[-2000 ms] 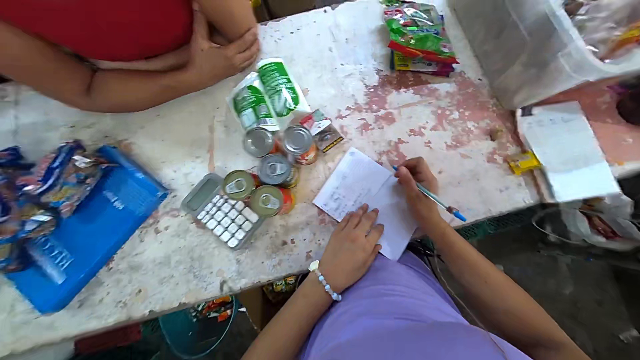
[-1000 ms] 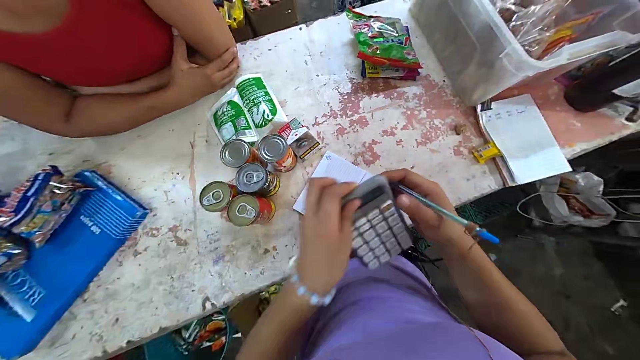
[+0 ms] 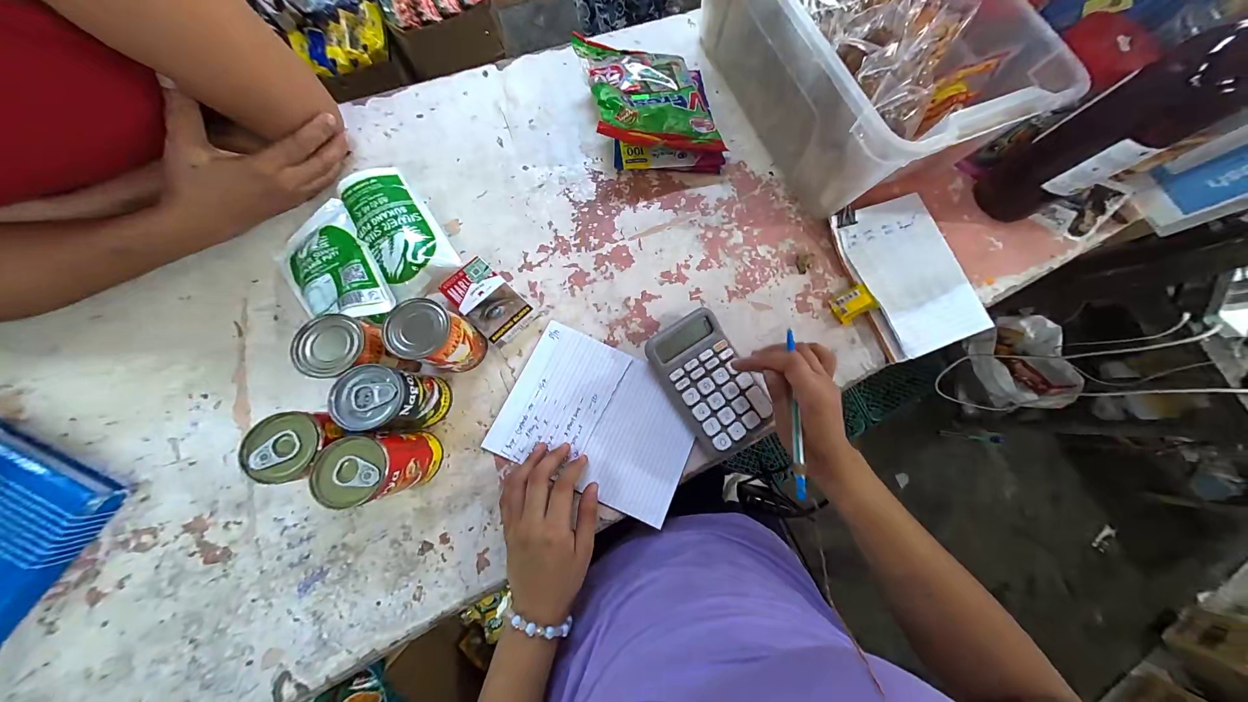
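My left hand lies with spread fingers on the lower edge of a lined paper sheet that bears handwriting. A blue ballpoint pen is held in my right hand, with a fingertip on the keys of a grey calculator. The calculator rests on the counter against the sheet's right side. Left of the sheet stand several food cans. Behind them are green-and-white pouches and a cigarette pack.
A person's folded arms rest on the worn counter across from me. Blue packs lie far left. Snack packets, a plastic bin, a notepad, a small yellow packet and a dark bottle are rightward.
The calculator, held in my hands a second ago and beside the cans before that, now lies right of the sheet. My left hand has let go of it and moved down onto the paper.
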